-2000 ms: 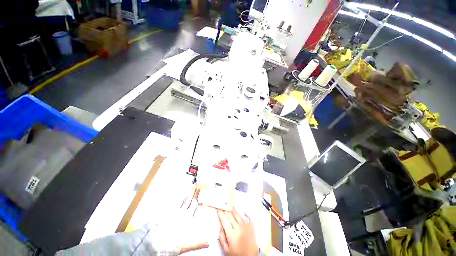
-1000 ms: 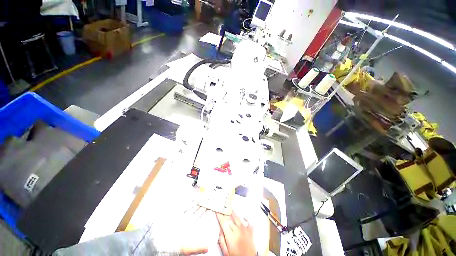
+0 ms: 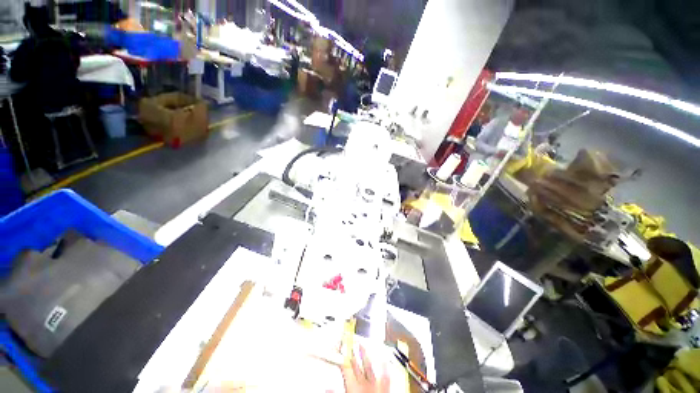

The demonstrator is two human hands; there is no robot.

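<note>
The white pattern sewing machine (image 3: 349, 230) stands in front of me, its red mark near the head's lower end. The white template board (image 3: 222, 307) with a brown strip (image 3: 221, 331) lies under and left of the head. My right hand (image 3: 365, 373) lies flat below the head, fingers apart, cut off by the bottom edge. The cloth there is washed out by glare. My left hand cannot be made out. Slim tweezers or snips (image 3: 413, 368) with dark tips and an orange-red part lie right of my hand. Labels beside them are nearly all cut off.
A blue bin (image 3: 84, 206) at left holds grey panels (image 3: 65, 288) with a white label. A screen (image 3: 503, 301) and thread cones (image 3: 459, 169) stand right of the machine. Olive-yellow garments (image 3: 652, 295) are at far right. A person (image 3: 503, 130) is in the right background.
The view has tilted up, showing more of the floor behind. My left sleeve and fingers have left clear view. My right hand shows lower, still flat; the label pile is mostly cut off.
</note>
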